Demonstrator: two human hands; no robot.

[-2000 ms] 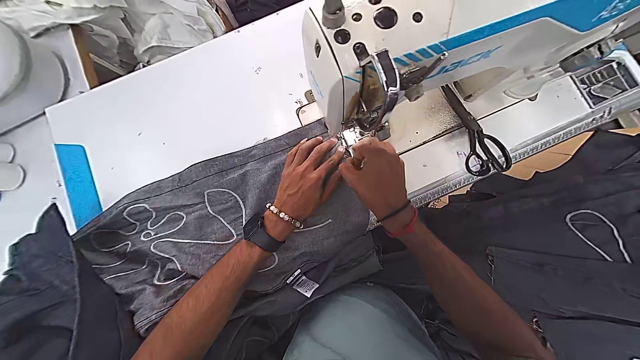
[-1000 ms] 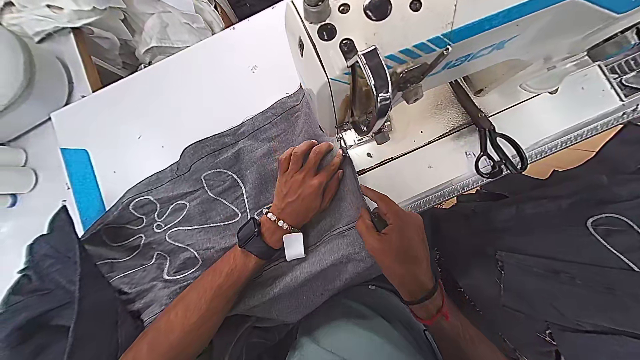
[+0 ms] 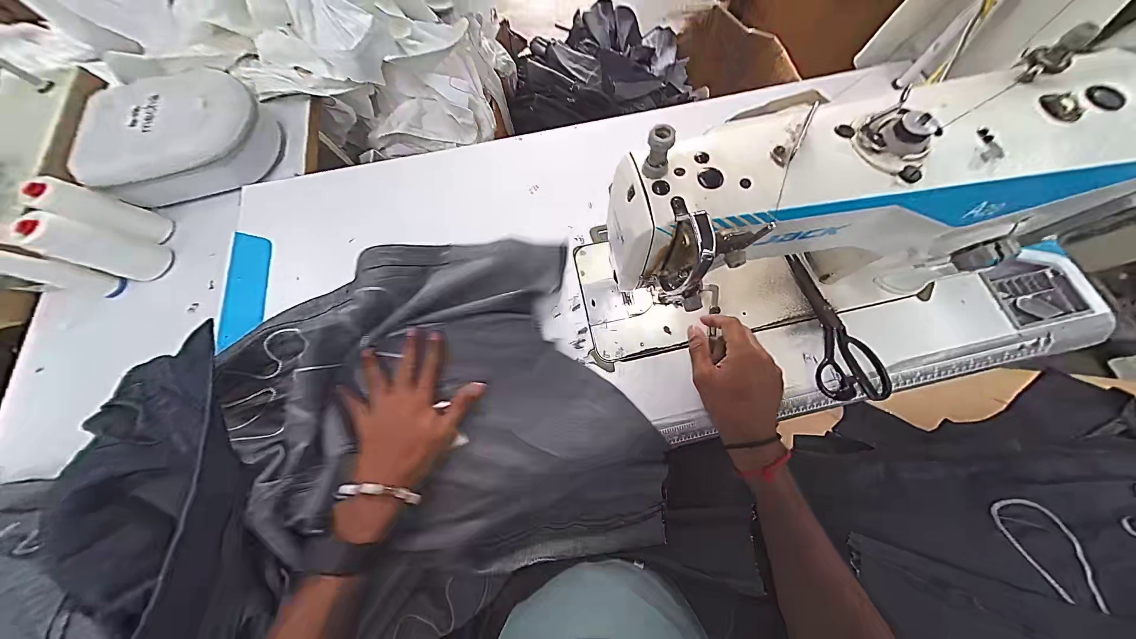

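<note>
My left hand (image 3: 404, 417) lies with fingers spread on a dark grey denim garment piece (image 3: 550, 417), which bears pale corded loops at its left part. The cloth is blurred and lies left of the needle area of a white and blue sewing machine (image 3: 887, 213). In front of the presser foot, my right hand (image 3: 737, 373) is raised with thumb and forefinger around a small dark tool, perhaps thread snips, partly hidden by the fingers. A pair of black-handled scissors (image 3: 839, 342) rests on the machine bed, right of that hand.
White thread cones (image 3: 98, 240) and a white lidded container (image 3: 164, 133) stand at the left. White cloth pieces (image 3: 399, 71) and black crumpled material (image 3: 603, 71) are heaped behind the table. More dark denim (image 3: 958, 497) with a pale cord loop lies at the lower right.
The denim piece has come away from the needle area and shifted left, with my left hand on it. My right hand has moved up towards the presser foot. The view takes in more of the machine.
</note>
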